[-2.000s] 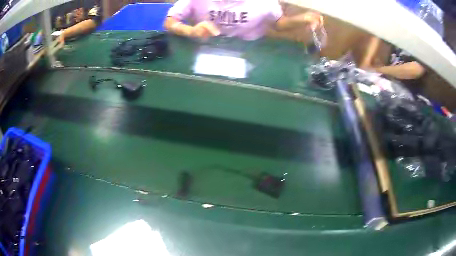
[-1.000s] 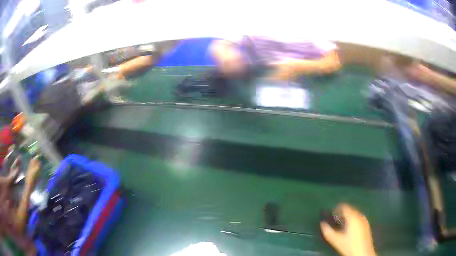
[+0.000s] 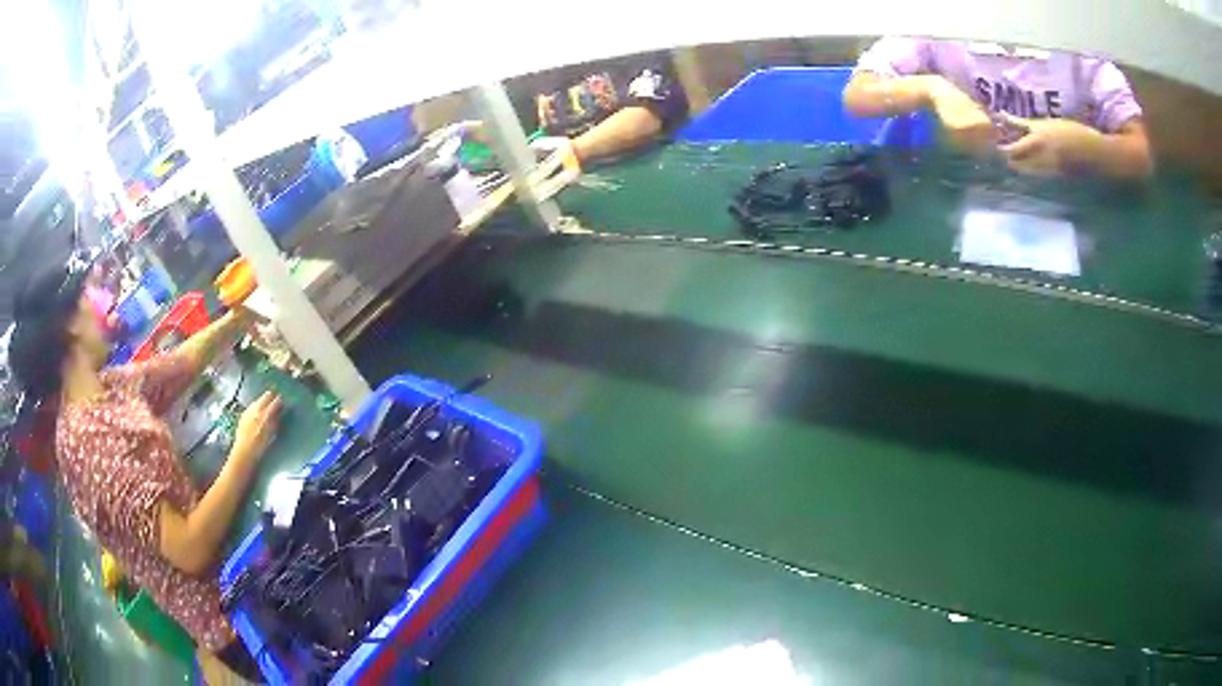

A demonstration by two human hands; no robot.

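Note:
Neither of my hands is in view. The blue turnover basket (image 3: 525, 449) stands at the lower left on the bench, heaped with black power adapters (image 3: 389, 516) and their cords. A red band of a second basket (image 3: 462, 574) shows under its blue rim. The green conveyor belt (image 3: 831, 469) crosses the middle with a dark shadow stripe. A glaring white sheet (image 3: 730, 666) is cut off by the bottom edge.
Across the belt are a tangled black heap (image 3: 815, 192), a co-worker's white sheet (image 3: 1019, 241), a blue bin (image 3: 784, 105) and a person in a "SMILE" shirt (image 3: 1012, 101). Another person (image 3: 134, 456) works at left. A white post (image 3: 275, 275) rises behind the basket.
The view has swung left, bringing the basket and left worker further in. The hand at the dark adapter on the belt one second ago is out of view, as are that adapter and the divider bar.

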